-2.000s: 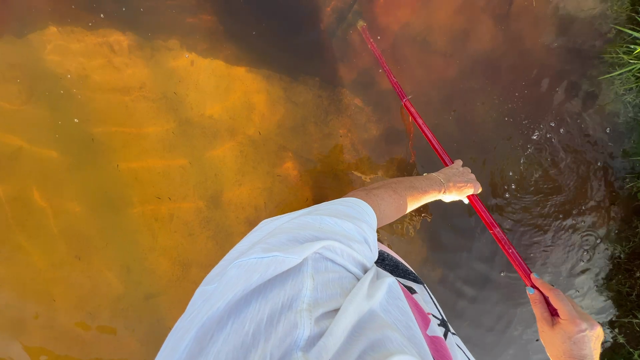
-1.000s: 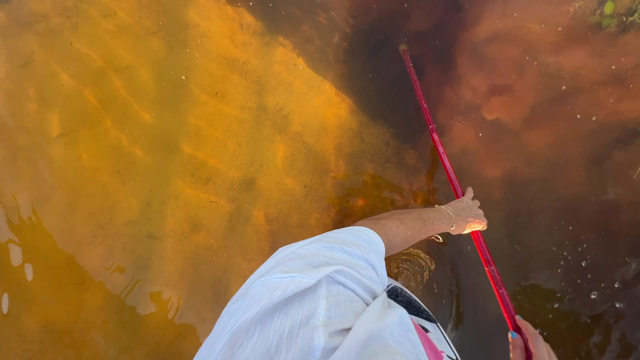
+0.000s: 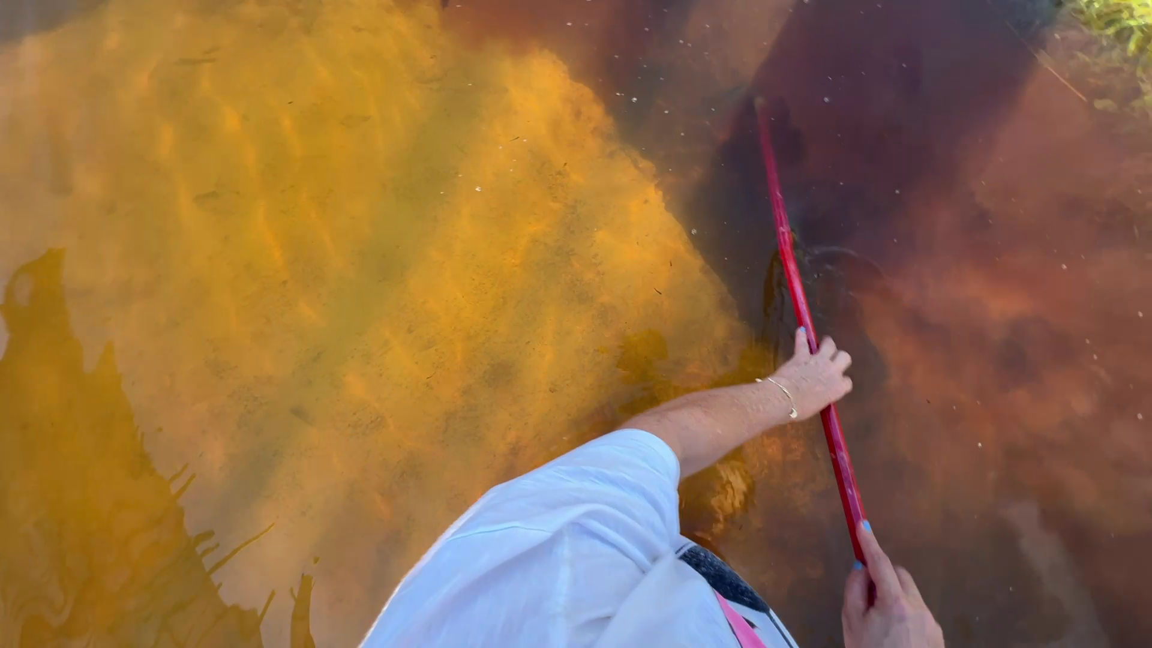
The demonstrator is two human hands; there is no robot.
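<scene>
A long red pole (image 3: 789,261) runs from the lower right up to the dark water, where its far end is under the surface and hard to make out. My left hand (image 3: 814,376), with a thin bracelet at the wrist, grips the pole around its middle. Lower down, at the bottom edge of the view, my right hand (image 3: 886,598) holds the near end, thumb and fingers around it. A white sleeve (image 3: 558,540) covers my left upper arm.
Murky water surrounds me, with a sunlit orange-yellow shallow patch (image 3: 405,270) at left and darker reddish water at right. Green plants (image 3: 1120,31) show at the top right corner. Dark jagged reflections (image 3: 81,468) lie at the lower left.
The view has swung a good deal, and the grassy edge seen at right earlier is gone. The pole stands more upright in the view. Both hands have stayed on it.
</scene>
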